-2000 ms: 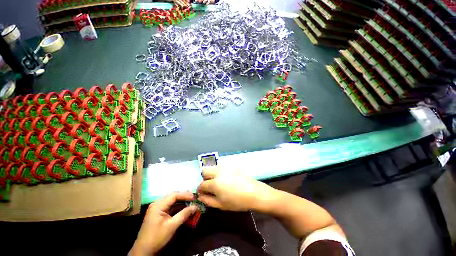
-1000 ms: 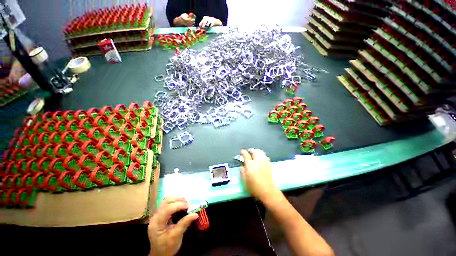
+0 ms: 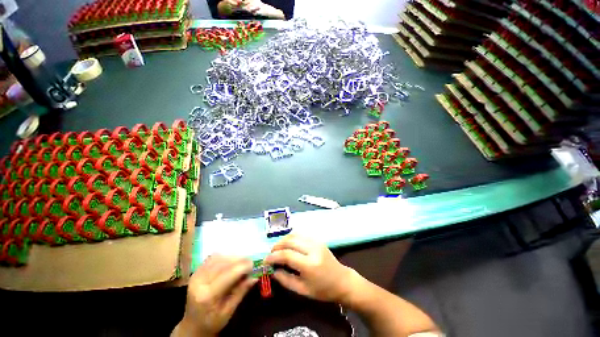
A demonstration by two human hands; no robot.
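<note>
My left hand (image 3: 217,289) and my right hand (image 3: 312,268) meet below the near table edge, both with fingers on one green-and-red unit (image 3: 265,284). Its green part is between my fingertips and its red loop hangs downward. Whether a frame is on it I cannot tell. The small dark fixture with a pale square rim (image 3: 278,222) sits on the near edge, just beyond my hands. A slim pale hand tool (image 3: 319,201) lies alone on the mat right of the fixture.
The frame pile (image 3: 296,72) spreads over the middle. Loose units (image 3: 381,151) lie right of it. A cardboard tray (image 3: 99,263) with rows of units is at left. Tall tray stacks (image 3: 487,125) stand at right. A tape roll (image 3: 86,70) is at left rear. Another person's hands (image 3: 253,7) show at the far edge.
My right hand has let go of the pale tool, now lying on the mat, and come back left to the unit. My left hand still holds the unit.
</note>
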